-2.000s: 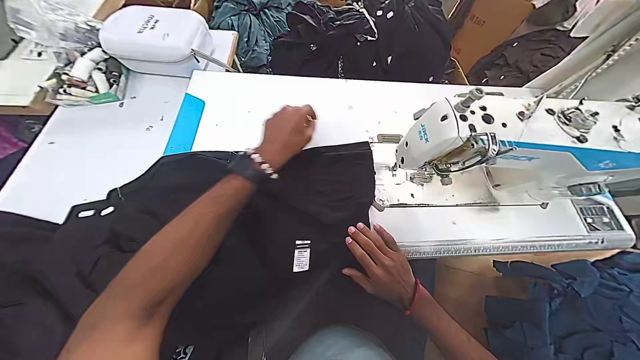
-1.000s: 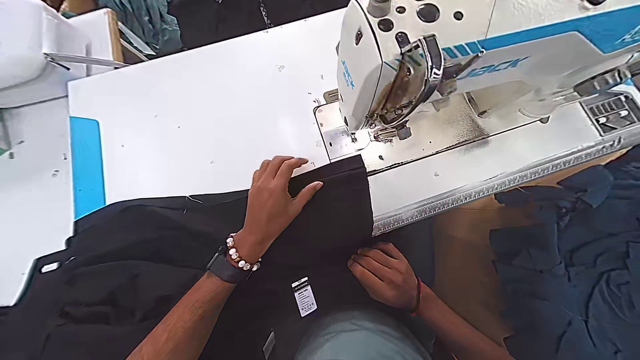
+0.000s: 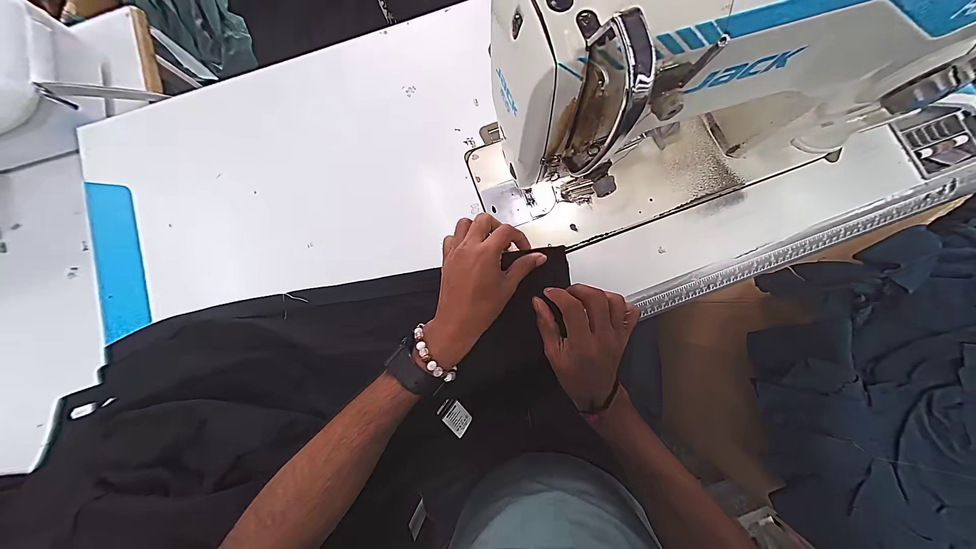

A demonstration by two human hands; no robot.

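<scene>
Black fabric [image 3: 252, 396] spreads over the left and front of the white sewing table [image 3: 305, 175], with a white printed label [image 3: 455, 418] on it. My left hand [image 3: 480, 282], with a beaded bracelet and a dark wristband, pinches the fabric's top edge near its right corner. Just right and lower, my right hand [image 3: 587, 335] has bent fingers on the fabric's right edge; whether it grips the cloth is unclear. The Jack sewing machine head [image 3: 610, 91] stands above both hands. Its presser foot and needle area [image 3: 564, 187] lie beyond the fabric corner, which does not touch them.
A measuring tape strip [image 3: 762, 267] runs along the table's front edge. Dark blue fabric pieces [image 3: 877, 381] lie piled at the right. A second white machine [image 3: 27, 69] stands at the upper left, beside grey-green cloth [image 3: 198, 34]. Lint bits dot the table.
My right hand has come up along the fabric's right edge, close to my left hand. My left hand has stayed at the top edge since a second ago. The view has moved closer.
</scene>
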